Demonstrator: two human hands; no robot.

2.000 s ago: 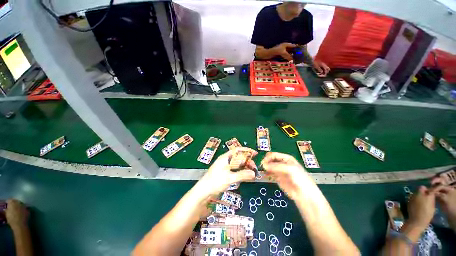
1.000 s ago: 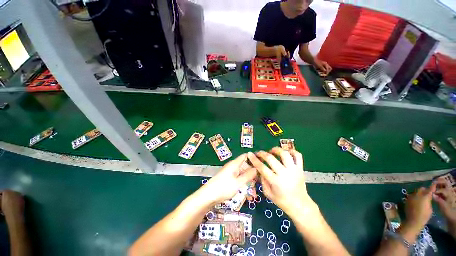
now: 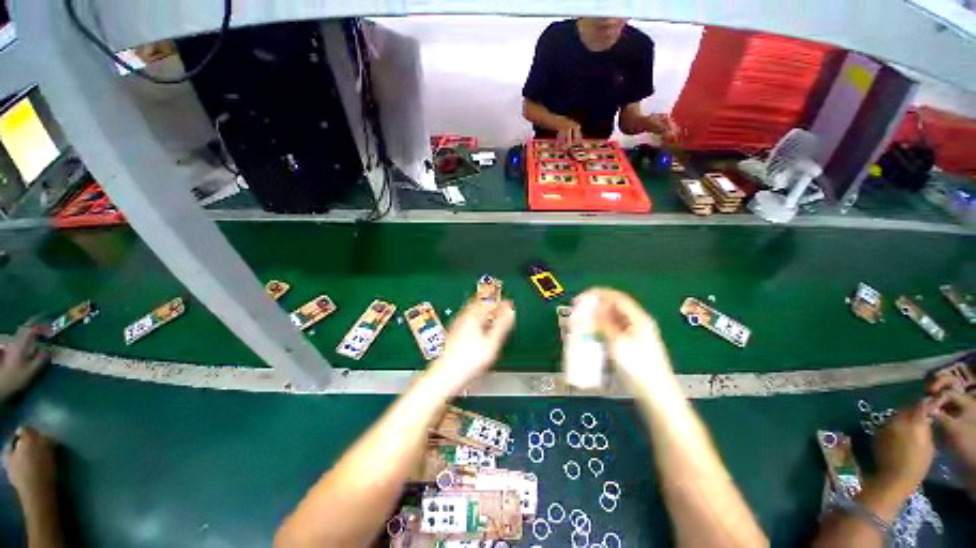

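Observation:
My right hand (image 3: 621, 321) is over the belt's near edge, blurred, and holds a pale phone board unit (image 3: 585, 359) by its upper end. My left hand (image 3: 476, 334) is over the belt, its fingers against or just in front of another unit (image 3: 489, 287); whether it grips that unit cannot be told. Overlapping phone board units (image 3: 455, 512) are piled on the near bench below my hands. Loose white rings (image 3: 574, 469) are scattered right of the pile.
More units (image 3: 368, 329) and a yellow-and-black item (image 3: 547, 283) lie on the green belt (image 3: 428, 248). A grey post (image 3: 214, 236) crosses the left side. A person opposite works at a red tray (image 3: 586, 195). Neighbours' hands (image 3: 904, 450) are at both sides.
My hands were together over the bench and have moved apart, the left to a belt unit, the right holding a unit near the rail. The belt's items have shifted left.

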